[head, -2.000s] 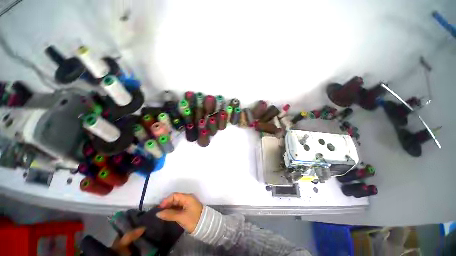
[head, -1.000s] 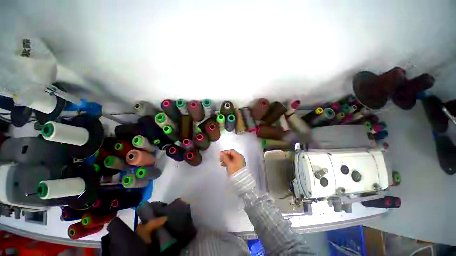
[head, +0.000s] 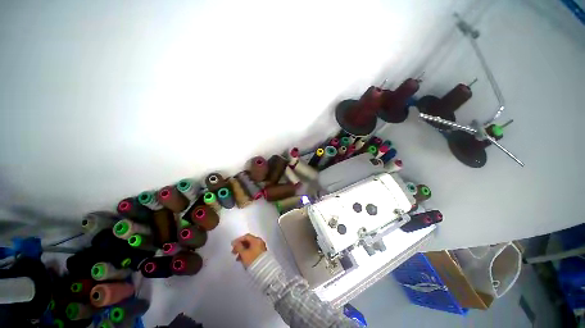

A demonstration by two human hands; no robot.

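Observation:
My right hand (head: 249, 248), in a grey striped sleeve, is over the white table between the thread cones and the overlock machine. Its thumb and fingers are drawn together; whether a thin thread is between them cannot be seen. My left hand is out of the picture. A small edge of the dark garment (head: 184, 321) shows at the bottom. Brown, dark, green and cream thread cones stand and lie along the wall, among them a brown cone (head: 204, 218) and a salmon cone (head: 111, 294) at the lower left.
The white overlock machine (head: 362, 214) is right of my hand. Maroon cones (head: 401, 99) stand on dark holders by a metal thread rod (head: 471, 131). A blue crate (head: 428, 282) and a cardboard box (head: 465, 282) are at the lower right.
The view has turned and shifted to the right. My left hand and the cone and most of the garment with it have left the picture. My right hand stays raised over the table, fingers together.

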